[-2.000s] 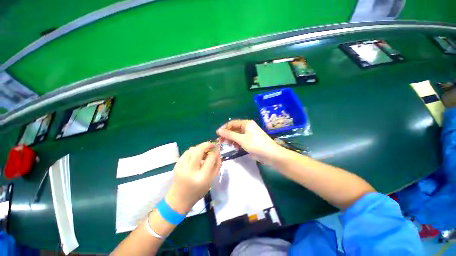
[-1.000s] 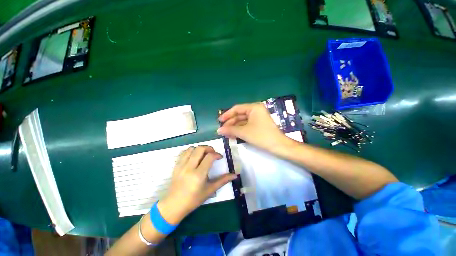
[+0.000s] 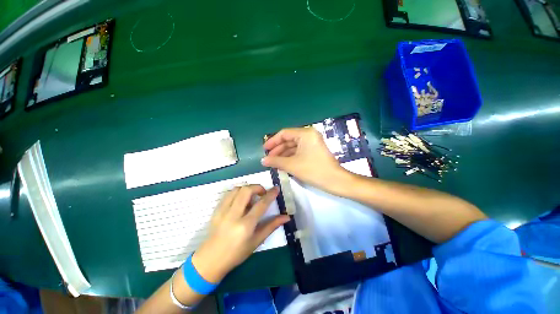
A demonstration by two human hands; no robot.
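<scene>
An opened tablet unit [image 3: 344,211] with a black frame, a white centre and a circuit board at its far end lies in front of me. My left hand [image 3: 236,224], with a blue wrist band, lies over a lined white sheet [image 3: 172,224], its thumb and index fingertips apart at the tablet's left edge. My right hand [image 3: 301,156] is over the tablet's far left corner, thumb and fingertips close together. Whether anything is pinched there is too small to tell. The right hand and forearm hide part of the tablet.
A blue bin [image 3: 436,86] with small tan pieces stands at the far right, a pile of leaded parts [image 3: 414,153] before it. A shorter white strip [image 3: 181,159] lies above the lined sheet. Long liner strips [image 3: 49,214] lie left. Other tablets [image 3: 70,64] lie at the back.
Both hands have come down from pinching together in the air to the tablet's left edge and have separated. In the last second they have barely moved. The view has tilted down and closer.
</scene>
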